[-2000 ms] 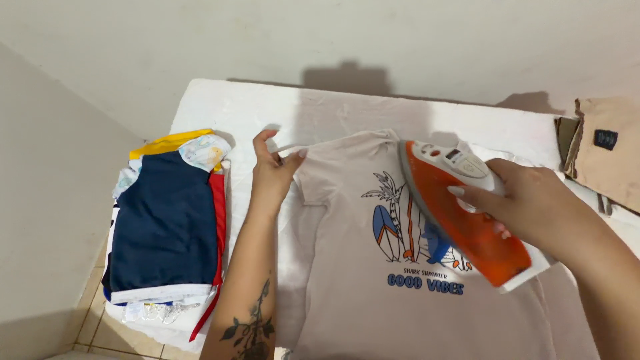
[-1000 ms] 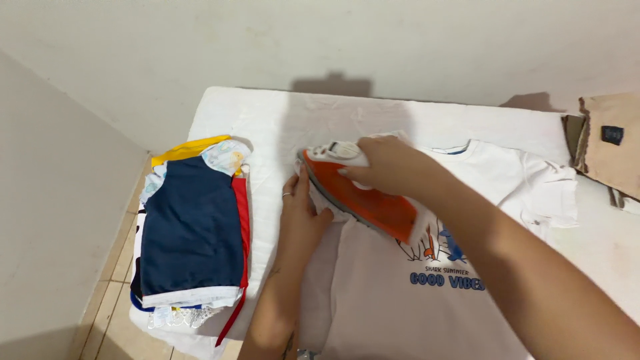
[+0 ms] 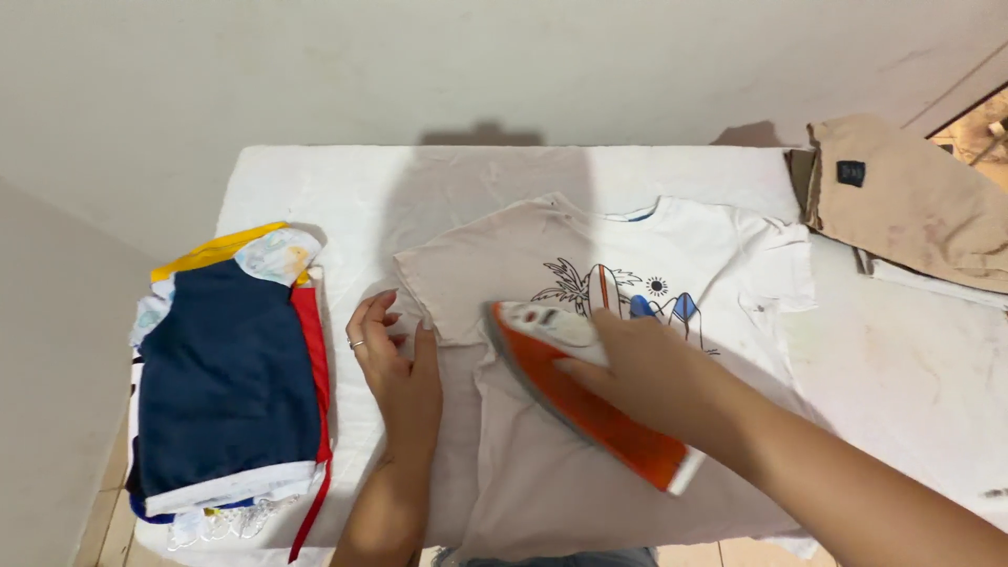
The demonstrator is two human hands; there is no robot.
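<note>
A white short-sleeved T-shirt (image 3: 701, 228) with a palm and surfboard print lies spread on a white cloth-covered table (image 3: 315, 177). My right hand (image 3: 650, 374) grips the handle of an orange and white clothes iron (image 3: 587, 409), which lies over the shirt's chest, its tip near the armpit of the left-hand sleeve. The soleplate is mostly hidden. Beside that sleeve's hem is my left hand (image 3: 398, 346), fingers curled and apart, the thumb at the hem; whether it touches the fabric I cannot tell. It wears a ring.
A stack of folded clothes with a navy garment (image 3: 228, 378) on top sits at the table's left side, a red strip (image 3: 313, 378) hanging from it. Tan folded garments (image 3: 906, 197) lie at the back right. A wall (image 3: 504, 71) stands behind the table.
The iron has moved from the sleeve and shoulder down and right over the shirt's chest. My left hand has come off the iron's tip area and sits beside the sleeve hem.
</note>
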